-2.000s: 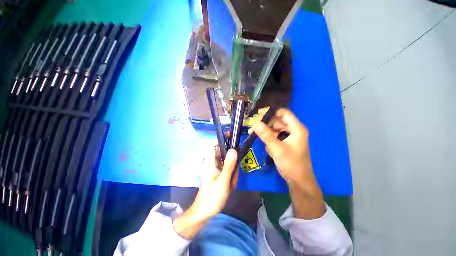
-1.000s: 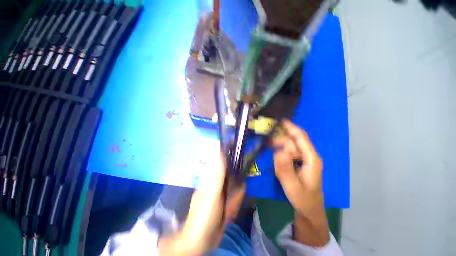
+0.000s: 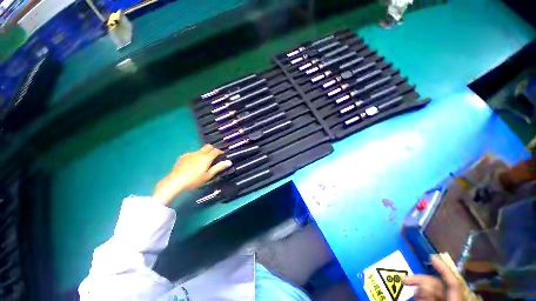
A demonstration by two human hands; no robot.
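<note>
The black slotted tray [image 3: 326, 132] lies on the green surface and holds rows of black rods with silver ends [image 3: 253, 176]. My left hand [image 3: 191, 170] is at the tray's near left edge, fingers on a rod in one of the front slots; the fingertips partly cover its end. My right hand [image 3: 438, 285] is at the lower right edge of the picture, partly cut off, beside the yellow strip on the press base. Whether it holds anything cannot be told.
The brown press base [image 3: 464, 211] stands on the blue table [image 3: 347, 200] at the right. A yellow and white warning label [image 3: 388, 277] is on the table. The green surface [image 3: 106, 159] runs behind and left of the tray. A white sleeve and blue clothing show below.
The view has turned left toward the tray. My left hand has left the splayed black rod assembly at the press and is now at the tray. That assembly is no longer visible.
</note>
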